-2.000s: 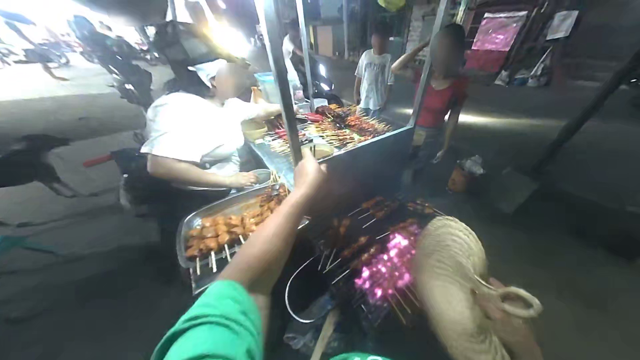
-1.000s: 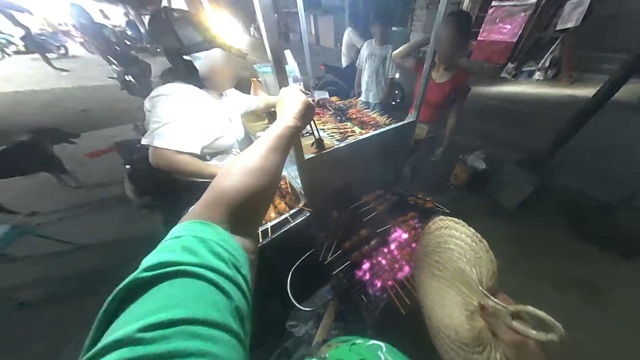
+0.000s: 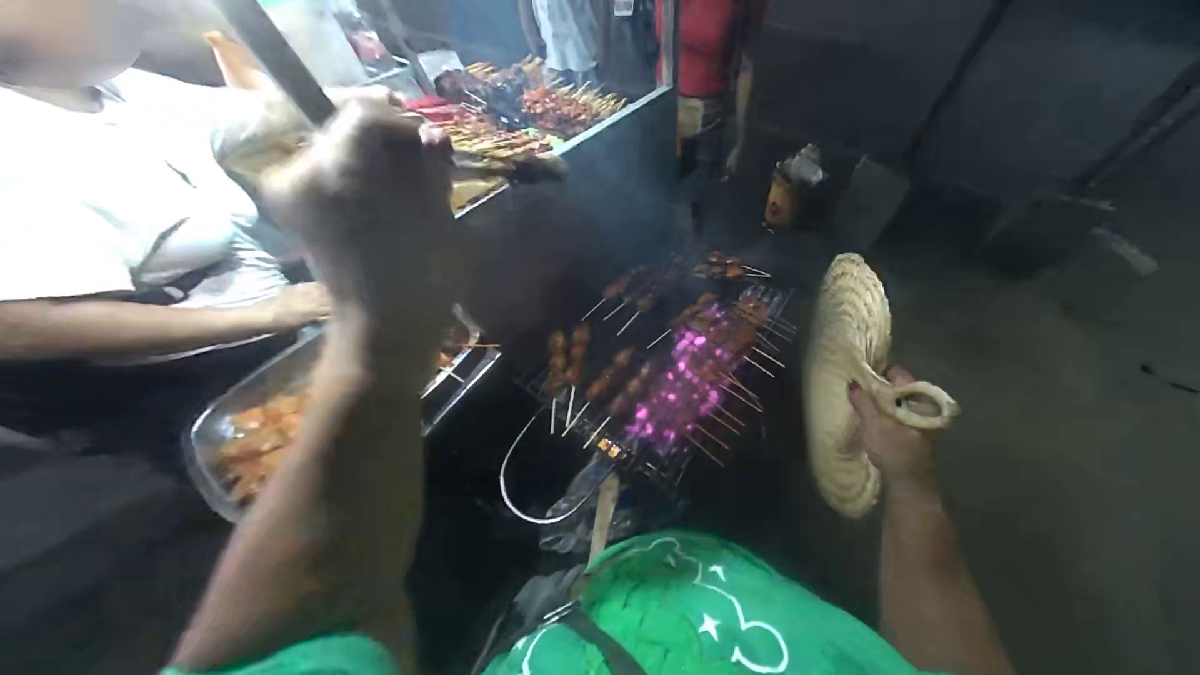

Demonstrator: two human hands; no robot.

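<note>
My right hand [image 3: 895,427] grips the looped handle of a woven straw fan [image 3: 848,384], which stands nearly edge-on to the right of the grill. Raised at upper left, my left hand [image 3: 366,159] is closed and blurred, close to a metal post [image 3: 277,61]. A dark utensil [image 3: 525,169], apparently tongs, juts from it to the right; its tips are unclear. Below, meat skewers [image 3: 614,380] lie on a wire grill [image 3: 675,469], around coals [image 3: 689,375] that glow pink. More skewers [image 3: 562,108] are heaped on the stall counter [image 3: 614,117] beyond.
A person in a white shirt [image 3: 66,197] is at the left, one hand near a clear tray [image 3: 211,469] of marinated meat. Another person in a red top [image 3: 708,47] stands behind the stall. A wooden stick [image 3: 605,516] and a white wire loop [image 3: 506,478] are at the grill's near side.
The view has tipped downward. The fan, broad-faced earlier, now shows nearly edge-on. My left hand, over the stall's near edge a second ago, is now by the post.
</note>
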